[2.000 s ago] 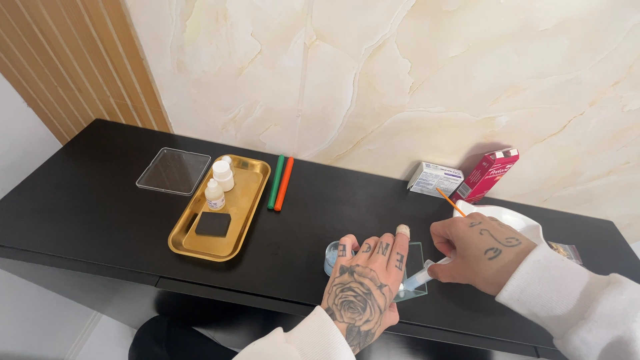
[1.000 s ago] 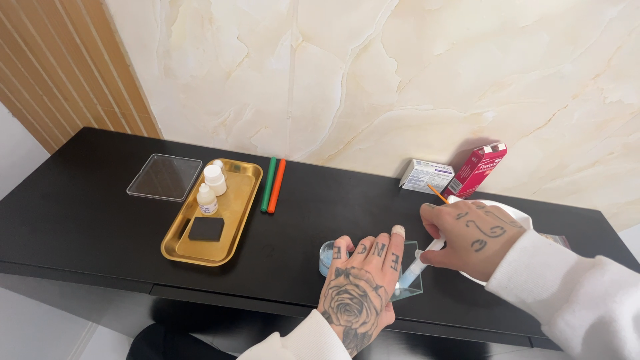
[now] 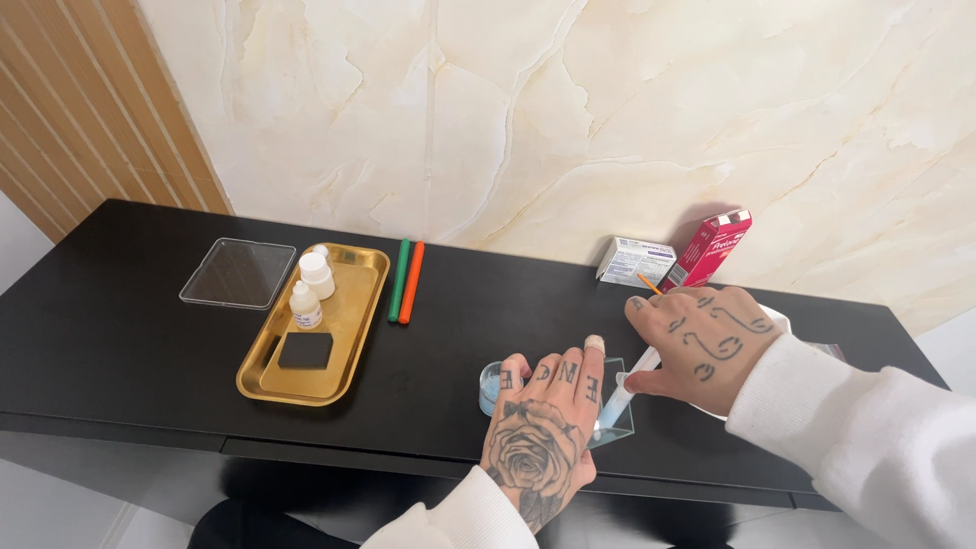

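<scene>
My left hand (image 3: 545, 427) lies palm down over a small glass plate (image 3: 616, 427), holding its left side; its fingertips point away from me. Beside its little-finger side stands a small clear round jar (image 3: 492, 393) with pale blue contents. In my right hand (image 3: 701, 343) is a slim translucent white tool (image 3: 621, 393), possibly a spatula or tube, slanting down to the plate. Pale blue shows at its lower part, with a small whitish blob near the tip. An orange stick (image 3: 648, 284) shows above my right fingers; whether I hold it is unclear. My left palm is hidden.
On the left, a gold tray (image 3: 352, 335) bears white bottles (image 3: 316, 276) and a dark block (image 3: 305, 351). A clear square lid (image 3: 238, 273) and green (image 3: 398, 280) and orange (image 3: 412, 282) rods flank it. Two medicine boxes (image 3: 637, 261) and a white dish (image 3: 776, 316) are right.
My right hand has shifted slightly, and the white tool slants more steeply than two seconds ago. My left hand stays over the glass plate.
</scene>
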